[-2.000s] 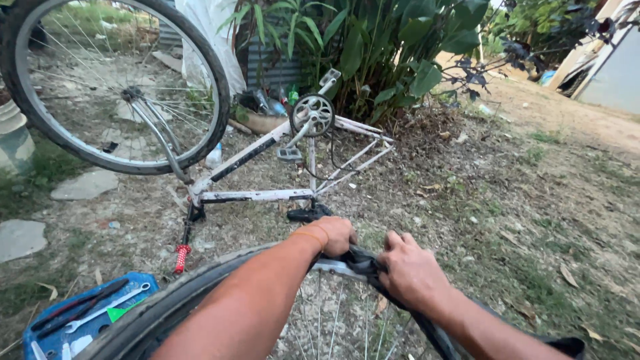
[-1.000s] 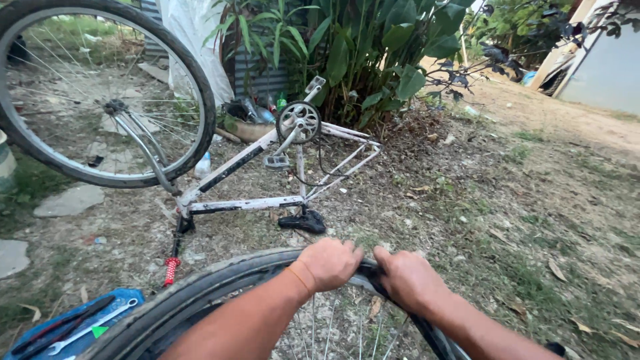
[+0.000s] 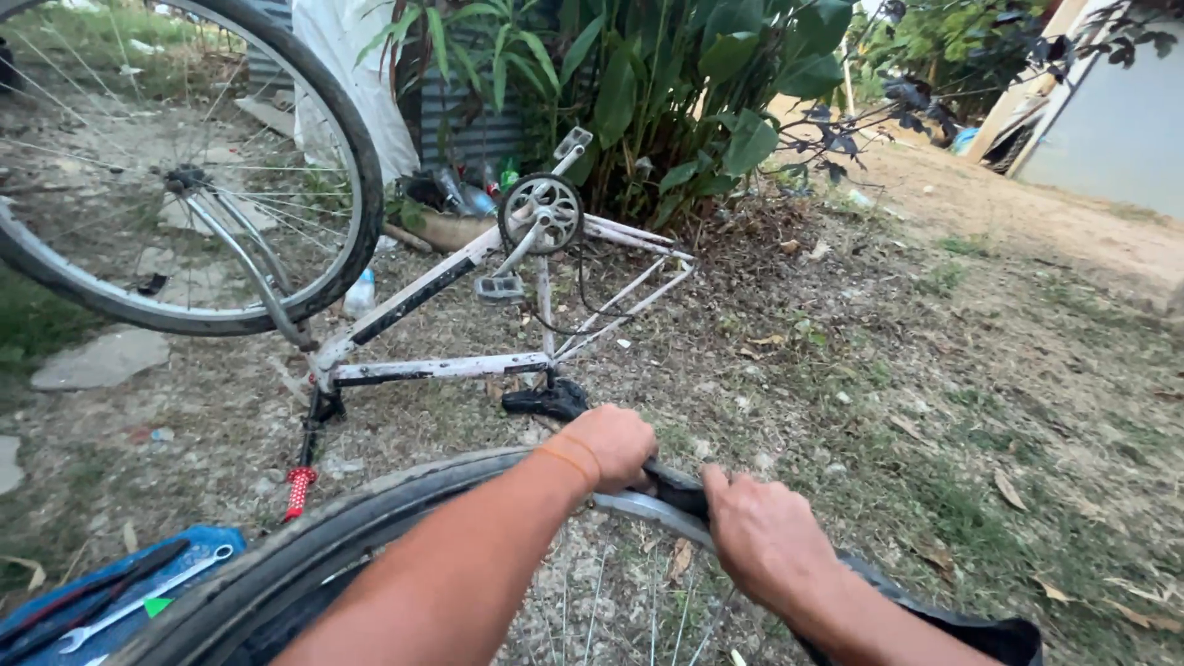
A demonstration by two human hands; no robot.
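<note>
Close to me is a spoked bicycle wheel with a metal rim [image 3: 655, 511] and a black tyre [image 3: 407, 490] that lies partly off the rim at the left. My left hand [image 3: 615, 450], with an orange band at the wrist, is closed over the tyre at the top of the wheel. Just to its right my right hand [image 3: 763, 523] grips the same tyre, its thumb and fingers near the rim. Between them a short dark stretch of rubber [image 3: 680, 493] shows above the rim. The palms and most fingertips are hidden. Loose black rubber [image 3: 990, 638] hangs at the lower right.
An upside-down bicycle frame [image 3: 444, 367] stands ahead on its saddle [image 3: 546, 400] and red handlebar grip [image 3: 298, 493], its other wheel [image 3: 365, 213] raised at the left. A combination wrench [image 3: 148, 599] lies on a blue tray [image 3: 217, 538] at lower left. Leafy plants [image 3: 629, 92] grow behind.
Both hands stay on the tyre at the top of the wheel. They have a wider gap between them than one second ago, with dark rubber showing there.
</note>
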